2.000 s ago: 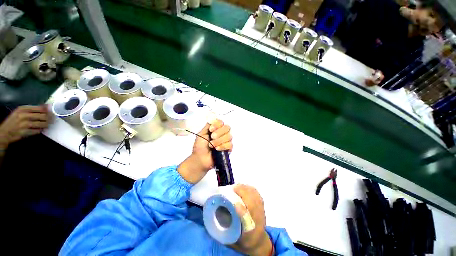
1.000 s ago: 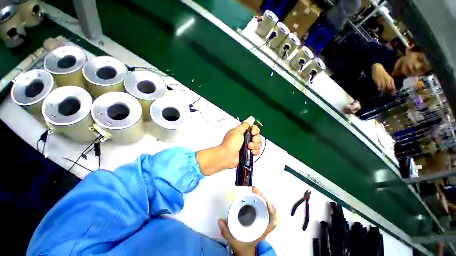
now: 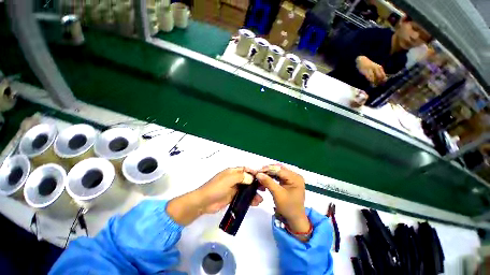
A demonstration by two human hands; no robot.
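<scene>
My left hand (image 3: 228,189) grips a long black driver box (image 3: 238,210), held tilted above the bench with its lower end towards me. My right hand (image 3: 285,194) has its thumb and fingertips pinched at the box's upper end, against the left fingertips. What lies between the fingertips is too small to tell. A cream lamp housing with a white rim and dark centre hole (image 3: 213,261) stands below the box, partly cut off by the picture's lower edge; neither hand touches it.
Several cream housings (image 3: 90,180) with thin wires cluster at left. Pliers (image 3: 333,228) lie right of my right hand, beside piled black boxes (image 3: 397,244). A green conveyor (image 3: 215,110) runs beyond the bench. Opposite are a row of housings (image 3: 275,55) and a person in dark clothes (image 3: 370,53).
My right hand has let go of the housing and moved up to the black box's upper end. The housing now stands by itself lower down. The camera view has shifted.
</scene>
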